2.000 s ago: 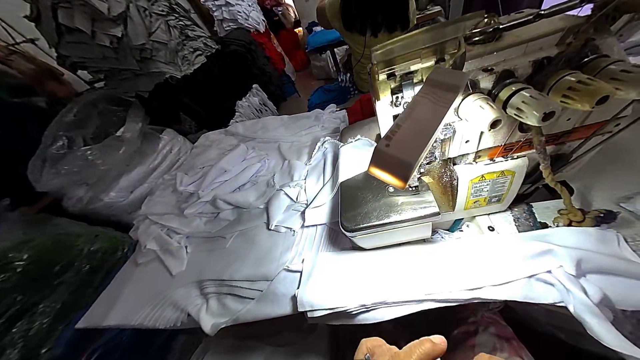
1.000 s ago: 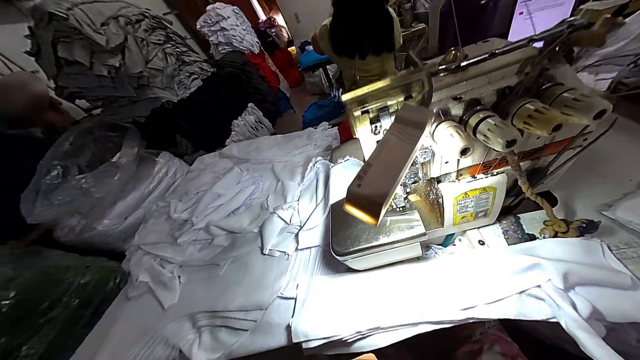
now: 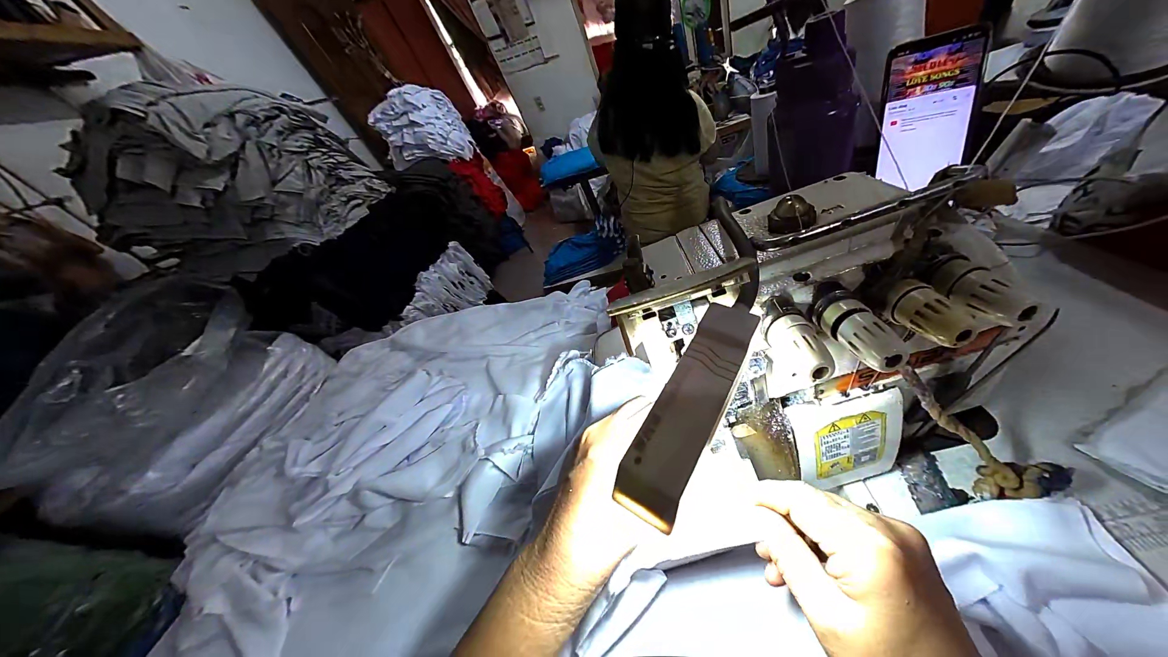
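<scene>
White fabric (image 3: 703, 511) lies across the bed of an overlock sewing machine (image 3: 849, 265), under a bright lamp (image 3: 684, 420) on a bent arm. My left hand (image 3: 602, 484) rests on this fabric left of the lamp, its fingers partly hidden behind the lamp head; whether they grip is not visible. On the right, my right hand (image 3: 849, 557) pinches the fabric's edge between thumb and fingers, just in front of the machine. A heap of white cloth pieces (image 3: 392, 438) spreads over the table to the left, and more white cloth (image 3: 1049, 566) lies at the right.
Clear plastic bags (image 3: 155, 392) stand at the left edge. Behind are piles of grey cloth (image 3: 219, 173) and black cloth (image 3: 356, 246). A person (image 3: 652, 128) with long dark hair is farther back. A lit phone (image 3: 933, 105) stands behind the machine; a knotted rope (image 3: 958, 438) hangs beside it.
Both my hands have come into view over the machine bed, with white fabric now between them. Earlier, only part of a hand showed at the bottom edge. The view has tilted upward.
</scene>
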